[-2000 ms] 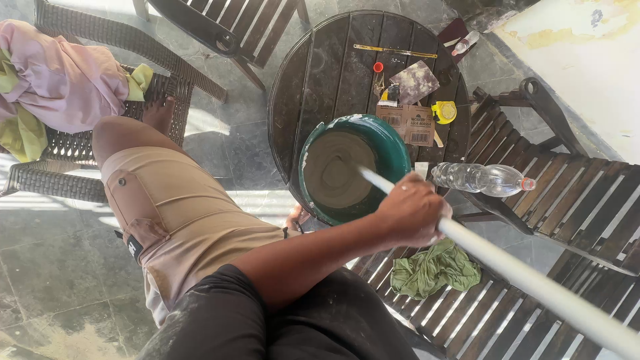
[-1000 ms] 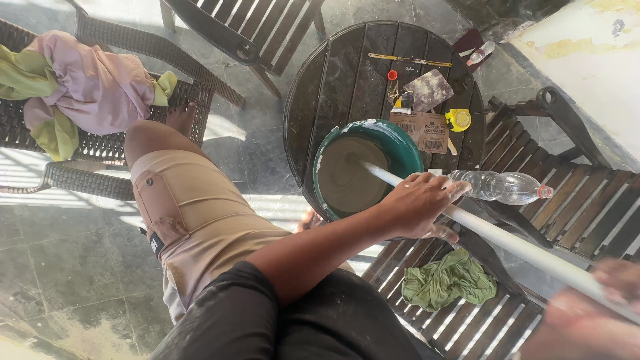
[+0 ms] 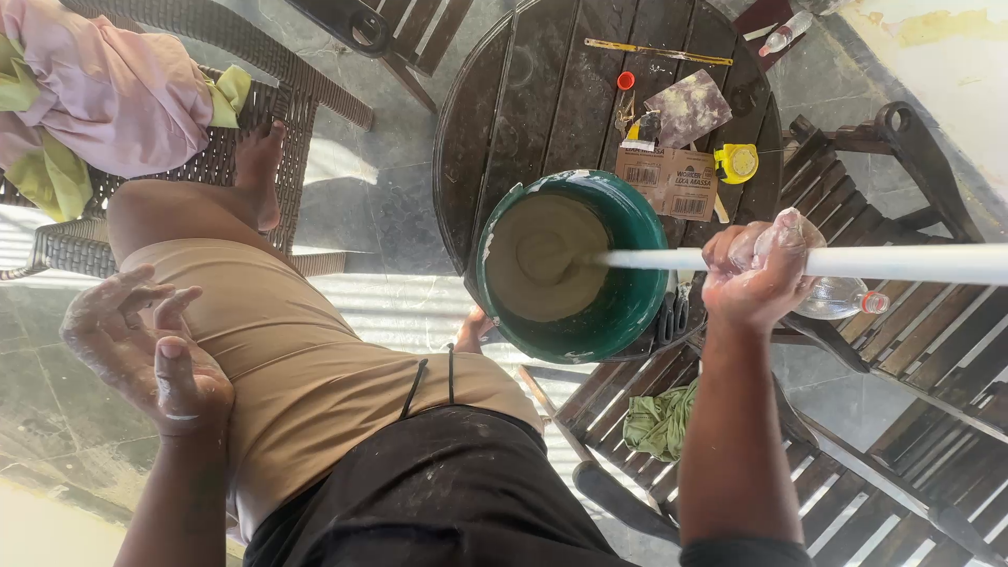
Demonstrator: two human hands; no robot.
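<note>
My right hand point(image 3: 760, 268) is closed around a white pole point(image 3: 906, 264), its skin dusted with pale residue. The pole's far end dips into grey-brown wet mix point(image 3: 543, 260) inside a green bucket point(image 3: 642, 315), whose rim is smeared with white. The bucket sits at the edge of a round dark wooden table point(image 3: 488, 110). Over my left thigh, beside the tan shorts point(image 3: 299, 339), my left hand point(image 3: 150, 346) is raised with its fingers curled but apart, whitened and holding nothing.
On the table lie sandpaper packaging point(image 3: 665, 179), a yellow tape measure point(image 3: 736, 163), a hacksaw blade point(image 3: 657, 52) and a red cap point(image 3: 625, 80). A plastic bottle point(image 3: 835, 299) is beyond my right hand. Slatted chairs point(image 3: 945, 323) and a wicker chair point(image 3: 307, 118) with cloths point(image 3: 110, 94) surround the table.
One second ago a hand was on the pole near the bucket and another, blurred, was farther out along it. Now only my right hand grips it, and my left is off it, at the left.
</note>
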